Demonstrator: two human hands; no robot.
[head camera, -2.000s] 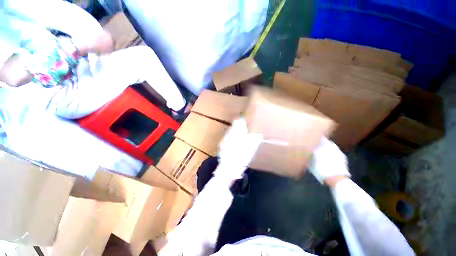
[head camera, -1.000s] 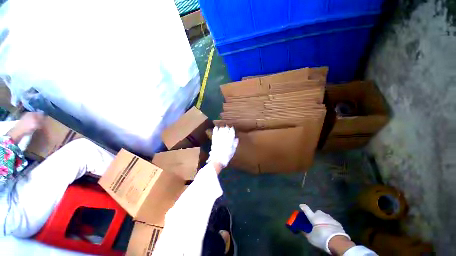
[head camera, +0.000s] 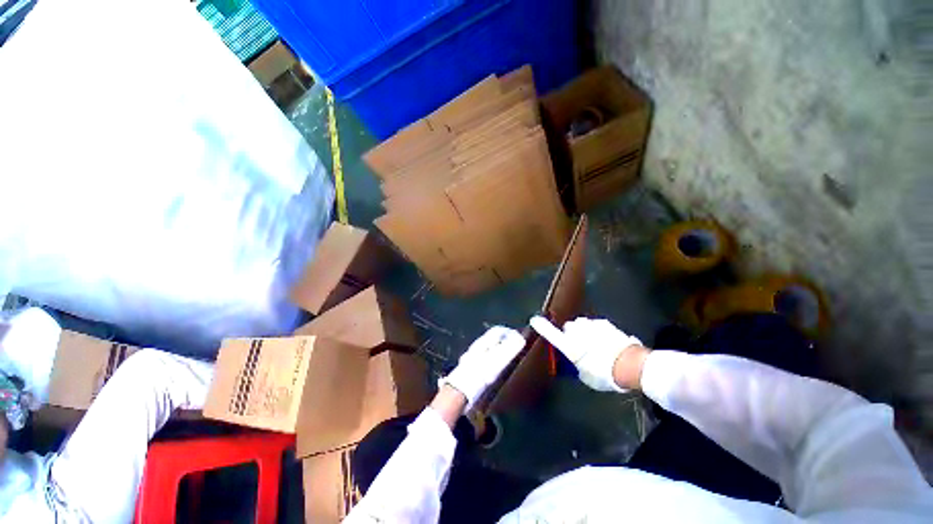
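Observation:
A flat brown carton blank (head camera: 563, 281) stands edge-on between my hands, seen mostly along its thin edge. My left hand (head camera: 485, 365), in a white glove, grips its left side near the lower end. My right hand (head camera: 595, 351), also gloved in white, is at its right side with the fingers at the edge. A small orange-red bit of the tape dispenser (head camera: 552, 359) shows under my right hand; the rest is hidden. The stack of flat cartons (head camera: 481, 194) leans ahead of my hands.
Made-up cartons (head camera: 338, 394) are piled at the left beside a red stool (head camera: 268, 450) and a seated person's leg. White wrapped bulk (head camera: 153, 154), blue crates (head camera: 440, 51) and an open carton (head camera: 611, 164) stand beyond. Tape rolls (head camera: 670, 246) lie by the wall at right.
My left hand has come back from the flat stack with a carton blank. My right hand has moved up and left to meet it. The view has turned to the right.

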